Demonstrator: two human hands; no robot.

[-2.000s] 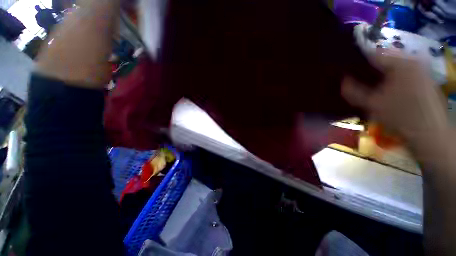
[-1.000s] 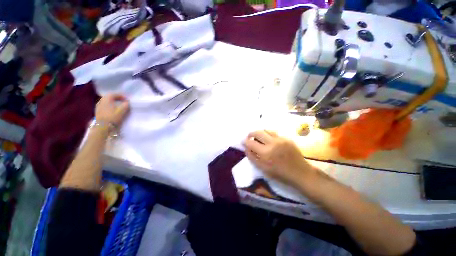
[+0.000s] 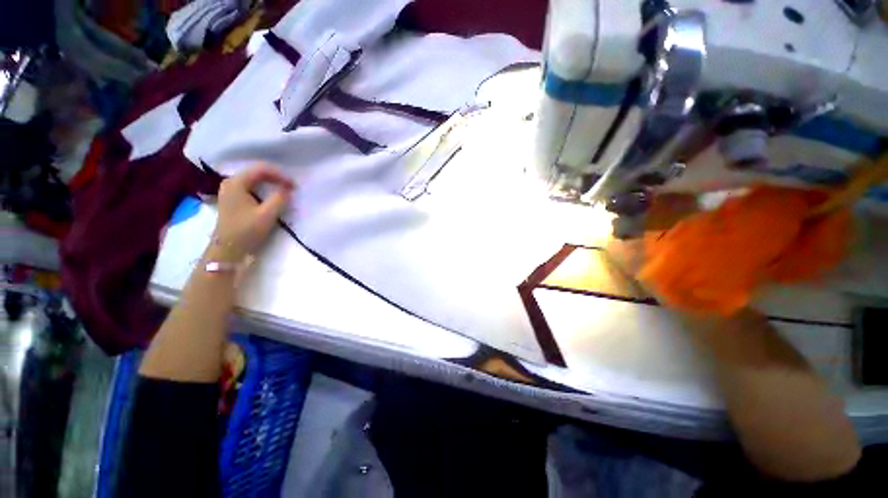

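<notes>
A large white panel point(image 3: 341, 219) with maroon strips and a dark curved front edge lies over the sewing table and reaches the lit needle area. My left hand point(image 3: 251, 209) is at its left front edge, fingers curled on the cloth. My right hand point(image 3: 633, 255) is beside the presser foot, mostly hidden behind the orange tuft point(image 3: 745, 248); its grip cannot be seen. An angled maroon strip point(image 3: 540, 321) lies just left of it. The white sewing machine head point(image 3: 594, 97) stands over the cloth.
A maroon garment pile point(image 3: 117, 233) hangs over the table's left end. A blue basket point(image 3: 268, 418) is below the table edge. A black rectangle, perhaps a phone point(image 3: 871, 345), lies at the right. A striped cloth bundle point(image 3: 204, 27) is behind. More maroon cloth point(image 3: 477, 19) lies behind the white panel.
The white panel's front edge has shifted back from the table's edge, and the maroon strip has moved right. My right hand has moved right, behind the orange tuft. The machine appears nearer.
</notes>
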